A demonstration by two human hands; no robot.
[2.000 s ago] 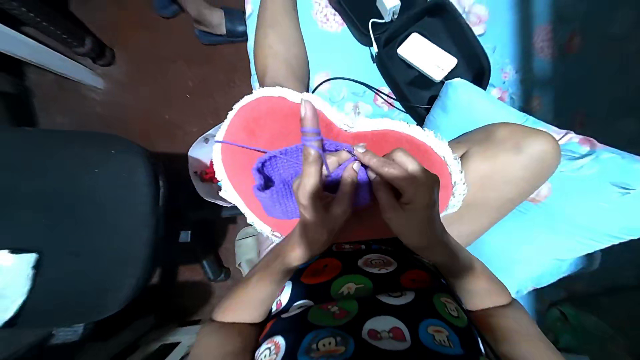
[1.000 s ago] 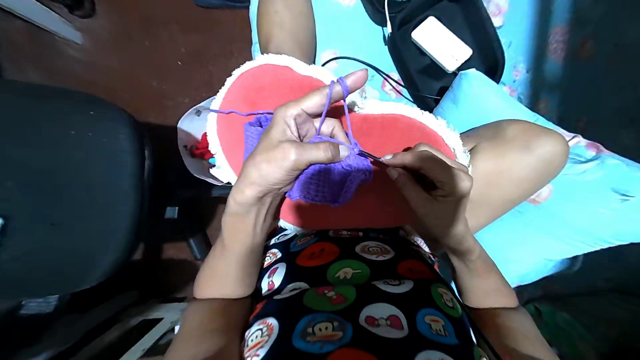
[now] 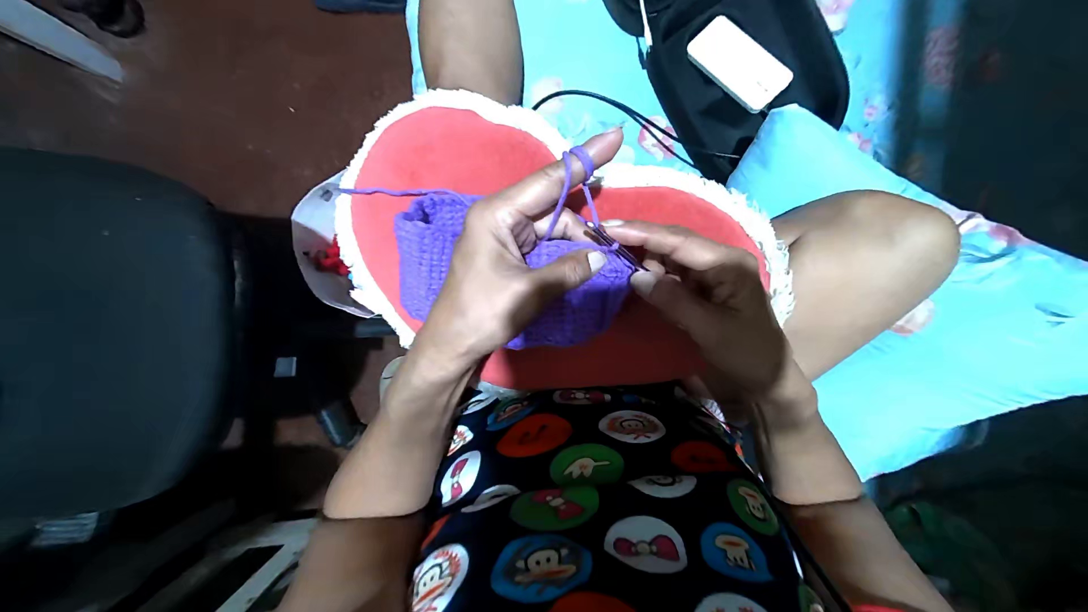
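A purple crocheted piece [image 3: 429,246] lies over a red heart-shaped cushion [image 3: 442,149] with a white fringe on my lap. My left hand [image 3: 510,255] grips the piece between thumb and fingers. Its raised index finger has purple yarn [image 3: 583,161] looped around it, and strands run down to the work. My right hand [image 3: 705,289] holds a thin dark crochet hook [image 3: 619,246] between thumb and fingers, its tip at the top edge of the piece. A further strand of yarn crosses the cushion's left lobe. Part of the piece is hidden behind my left hand.
A black chair [image 3: 110,331] stands at the left. Beside the cushion is a whitish container [image 3: 310,229] with something red inside. At the upper right, a white rectangular device [image 3: 739,64] lies on a black case [image 3: 816,85], with black cables [image 3: 612,100] nearby on blue floral cloth.
Two seconds ago my left index finger pointed up the view; it now slants right. Since one second ago my right hand has moved closer to my left fingers, still holding the hook.
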